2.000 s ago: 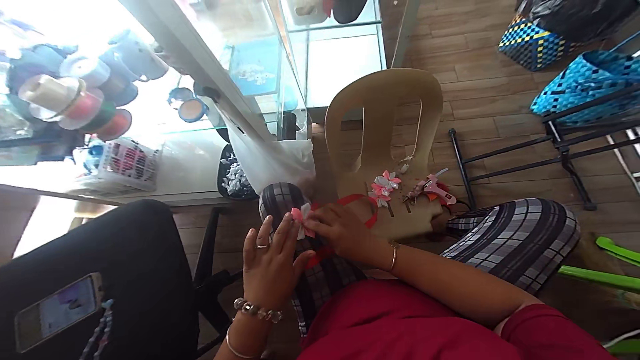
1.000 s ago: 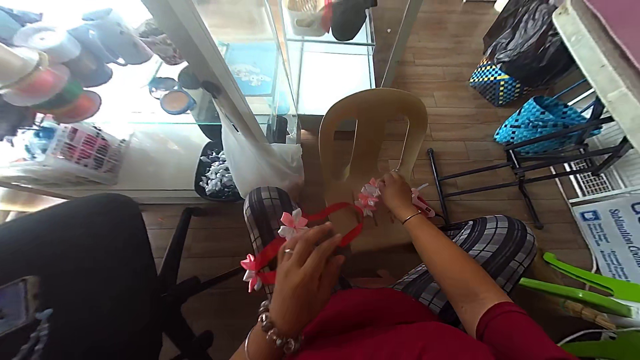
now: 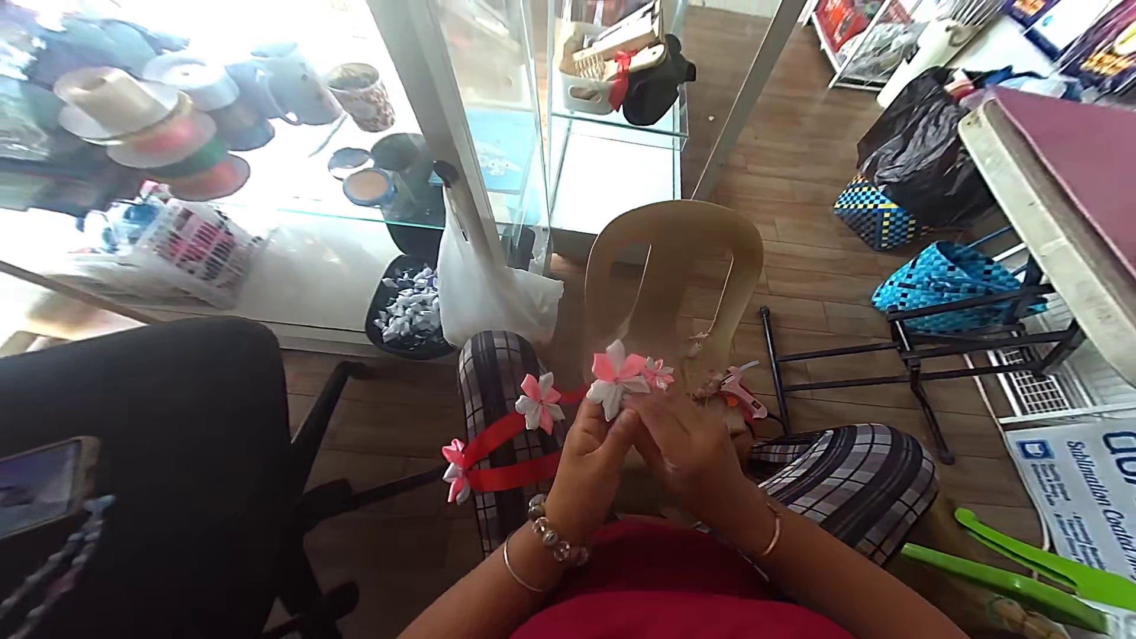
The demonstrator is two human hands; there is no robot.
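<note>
My left hand [image 3: 593, 461] grips a pink and white ribbon flower [image 3: 616, 380] near its edge, above the lap. My right hand [image 3: 688, 444] meets it from the right, its fingertips at the same flower. A smaller pink and white flower [image 3: 658, 374] shows just above the right fingers; which hand holds it is not clear. From the left hand a red ribbon band [image 3: 501, 454] loops leftward over the knee, bearing a flower [image 3: 540, 402] on its upper side and another [image 3: 456, 470] at its left end. A pink glue gun [image 3: 742, 394] lies on the chair seat, right of my right hand.
A beige plastic chair [image 3: 674, 222] stands in front. To the left are a black office chair [image 3: 151, 426], a glass display case with ribbon spools [image 3: 133, 106], a white plastic bag [image 3: 497, 302] and a black bin [image 3: 410, 306]. Blue woven baskets [image 3: 950, 280] and a metal stand are at right.
My right hand was over the flowers on the chair a second ago; it has come back beside my left hand. The left hand has moved from the band's middle to a flower now raised above it.
</note>
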